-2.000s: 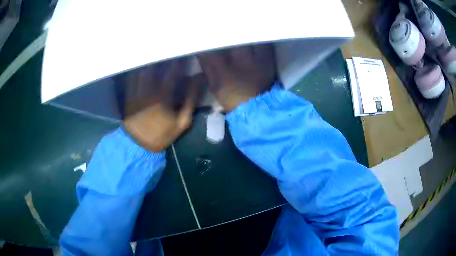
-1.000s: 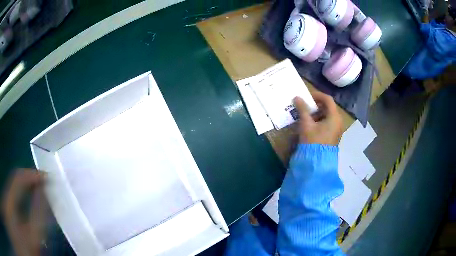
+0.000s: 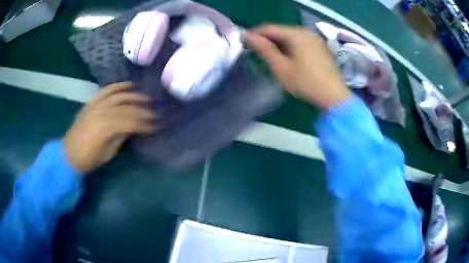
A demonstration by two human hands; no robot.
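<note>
Pink and white headphones lie on a dark grey packing bag that reaches from the green belt over the pale rail. My right hand pinches the headband at its right end. My left hand is at the bag's left edge, fingers over it; blur and the hidden thumb leave its grip unclear. The bag's near part is blurred. The white gift box shows at the bottom edge, mostly cut off.
More headphones on grey bags lie along the belt at right and farther right. Another bagged item is at the lower right. A white box stands at the top left. The pale rail crosses the view.
The view has turned to the belt. My right hand has left the leaflets and now holds headphones; my left hand has gone from beside the box to the bag.
</note>
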